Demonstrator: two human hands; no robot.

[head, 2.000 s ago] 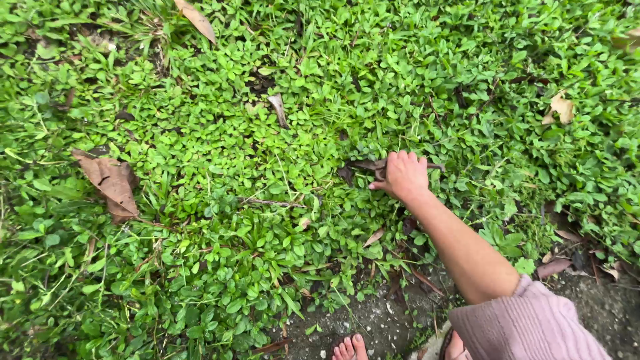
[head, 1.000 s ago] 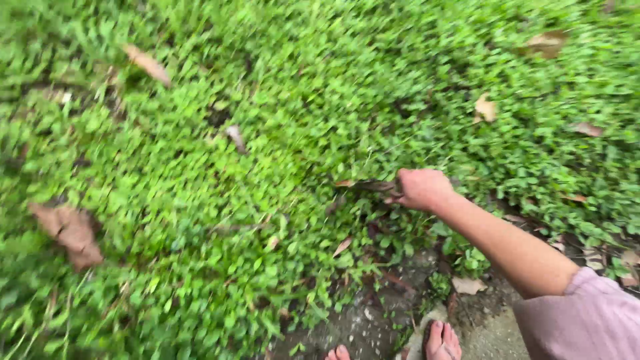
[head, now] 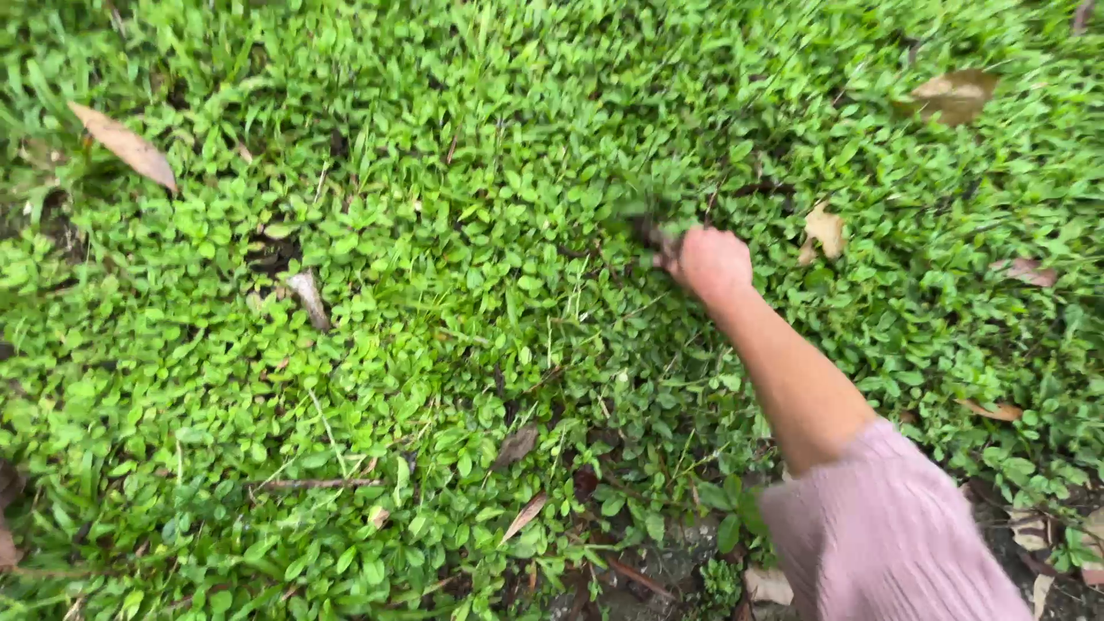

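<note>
My right hand (head: 714, 263), at the end of a bare forearm and a pink ribbed sleeve, reaches over low green ground cover (head: 483, 285). Its fingers are closed on a small bunch of dark, blurred debris (head: 651, 228), which looks like dry leaves. A pale dry leaf (head: 825, 231) lies to the right of the hand. Farther left, a narrow greyish dry leaf (head: 309, 299) rests on the plants. My left hand is out of view.
A long tan leaf (head: 128, 147) lies at upper left and a broad brown leaf (head: 956, 97) at upper right. A thin twig (head: 319, 484) is at lower left. Dark bare soil (head: 673, 565) with dry leaves borders the plants at the bottom.
My right hand has moved forward over the plants with the dark debris in it. The view has shifted, and the bare feet seen before are out of frame.
</note>
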